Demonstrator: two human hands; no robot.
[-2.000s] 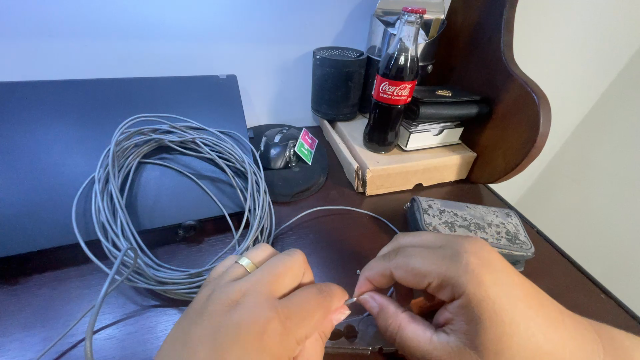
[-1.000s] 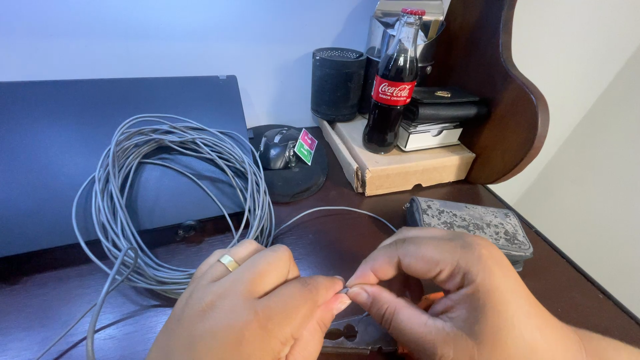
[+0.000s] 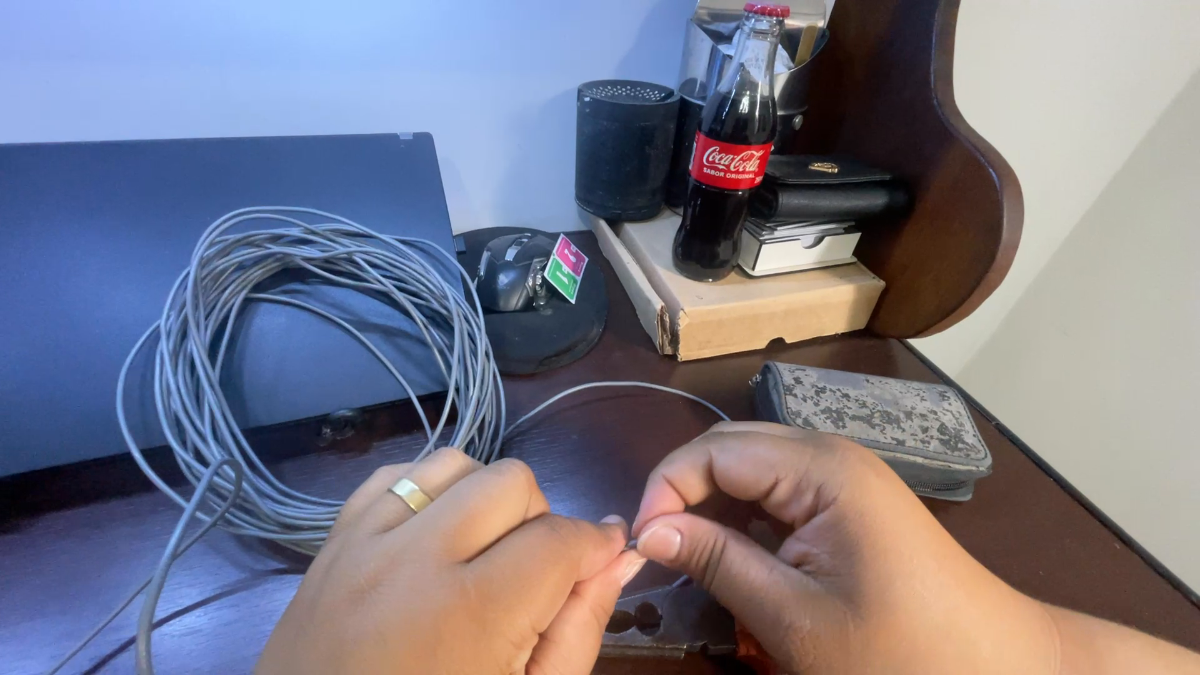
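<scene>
My left hand (image 3: 450, 572), with a gold ring on one finger, pinches a tiny, thin piece (image 3: 632, 545), probably a wire or cable end, between thumb and forefinger. The thumb and forefinger of my right hand (image 3: 797, 553) close on the same piece from the other side, so most of it is hidden. Behind my left hand stands a large coil of grey cable (image 3: 187, 375), leaning on a dark flat panel. A single grey strand (image 3: 623, 384) runs from the coil towards my right hand. Below my fingers lies a dark metal tool (image 3: 666, 628) with shaped cutouts, partly covered.
The dark panel (image 3: 75, 281) stands at the left. A computer mouse (image 3: 507, 272) rests on a round black pad (image 3: 553, 337). At the back, a cola bottle (image 3: 727, 169) stands on a cardboard box (image 3: 778, 314), beside a black cylinder (image 3: 626, 150). A worn zipped case (image 3: 872, 412) lies right.
The fingertips of both my hands have shifted slightly against each other around the small piece. The coil and the objects behind it have stayed in place.
</scene>
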